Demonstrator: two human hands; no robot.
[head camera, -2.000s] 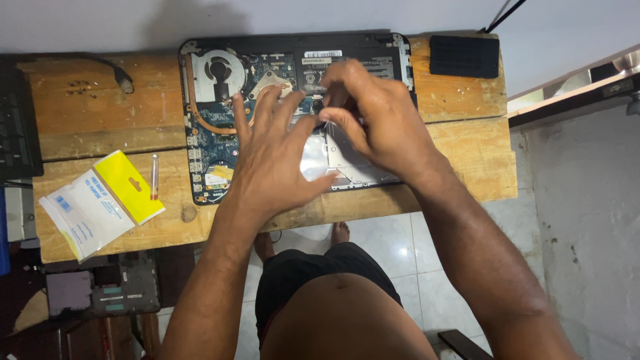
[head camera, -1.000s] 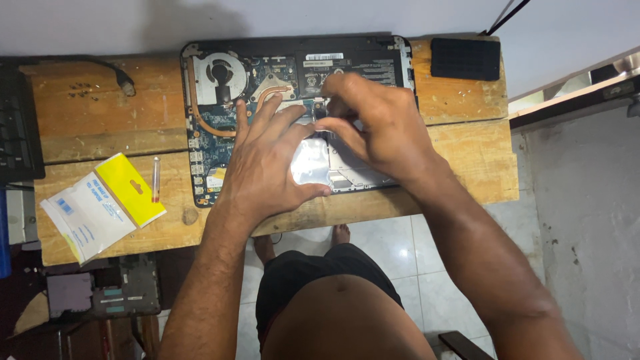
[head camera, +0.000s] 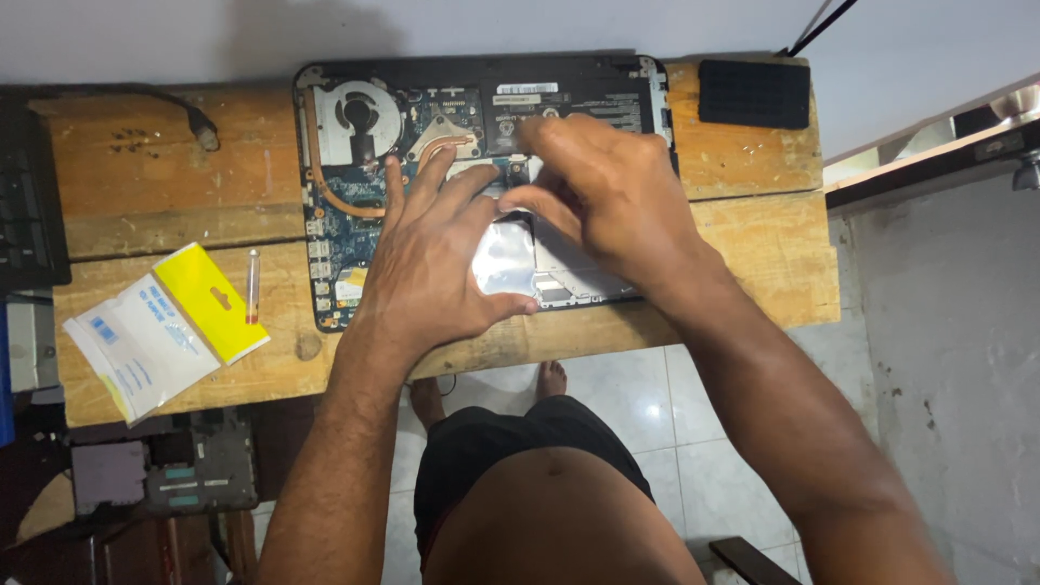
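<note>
An opened laptop chassis (head camera: 569, 252) lies on a wooden bench, its inner parts exposed. At its upper left are a round cooling fan (head camera: 357, 122) and a copper heat pipe (head camera: 329, 191); a black battery (head camera: 593, 93) fills the upper right. My left hand (head camera: 443, 252) rests with spread fingers over the circuit board (head camera: 349, 191), its thumb near the front edge beside a silvery sheet (head camera: 504, 256). My right hand (head camera: 597, 191) is curled above the middle of the chassis, below the battery. Its fingertips are partly hidden, so whether it holds something cannot be told.
On the wooden bench (head camera: 756, 268) lie a yellow and clear plastic packet (head camera: 146, 341), a small clear tube (head camera: 253, 284), small screws (head camera: 134, 142), a cable connector (head camera: 203, 134) and a black rectangular pad (head camera: 754, 93). A black keyboard (head camera: 28, 195) sits at the far left.
</note>
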